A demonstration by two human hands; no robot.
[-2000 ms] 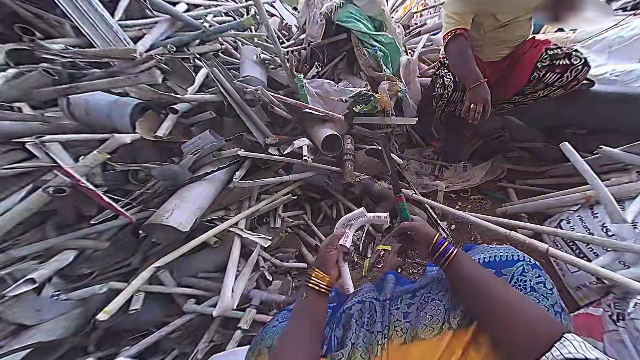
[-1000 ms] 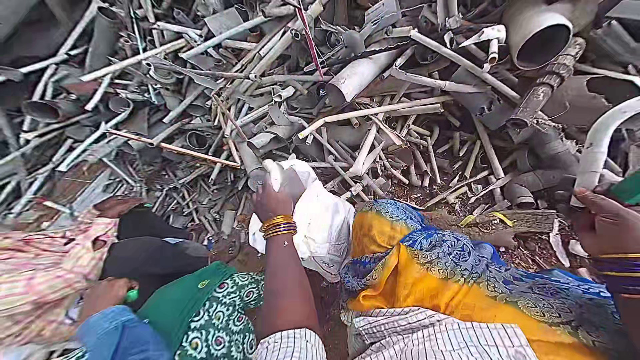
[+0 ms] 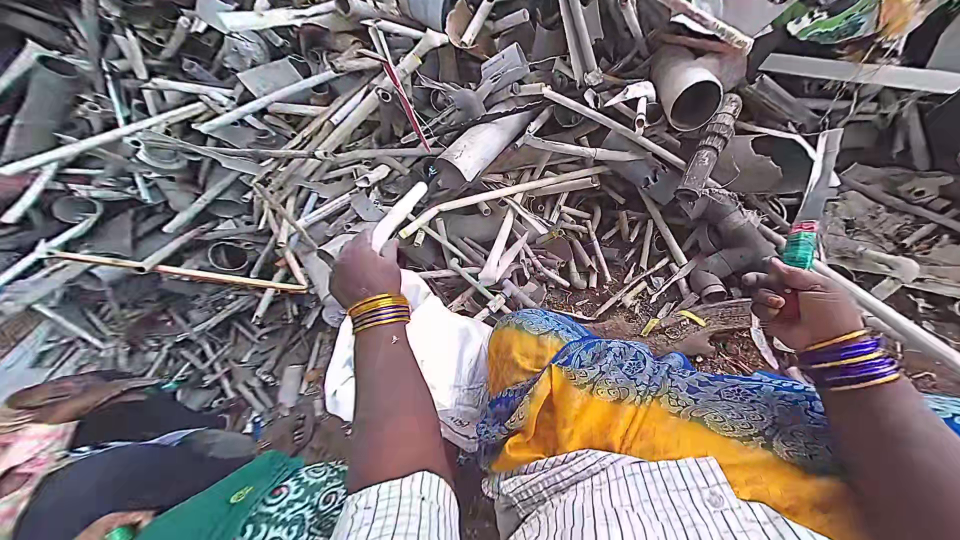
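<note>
My left hand [image 3: 366, 271] is closed around one end of a short white plastic pipe piece [image 3: 401, 214], which points up and right over the scrap. Beneath that wrist lies a white sack [image 3: 450, 352]. On the right, my right hand [image 3: 810, 304] grips a long-bladed knife [image 3: 821, 176] by its handle, wrapped in green and red [image 3: 801, 247]; the blade points upward. The two hands are far apart, on either side of my knees. A dark, ringed pipe piece [image 3: 709, 150] lies between them, farther out in the pile.
Piled pipe scrap [image 3: 495, 247] spreads across the ground ahead. A wide grey pipe [image 3: 694, 97] lies at the upper right, and a long pale pipe [image 3: 885, 304] passes behind my right hand. Another person's green patterned clothing [image 3: 292, 499] and dark-clad legs are close by at lower left.
Two seconds ago my hands were close together, with a curved white pipe in my left hand; now they are wide apart. One second ago a curved white pipe was at my right hand; it no longer shows there.
</note>
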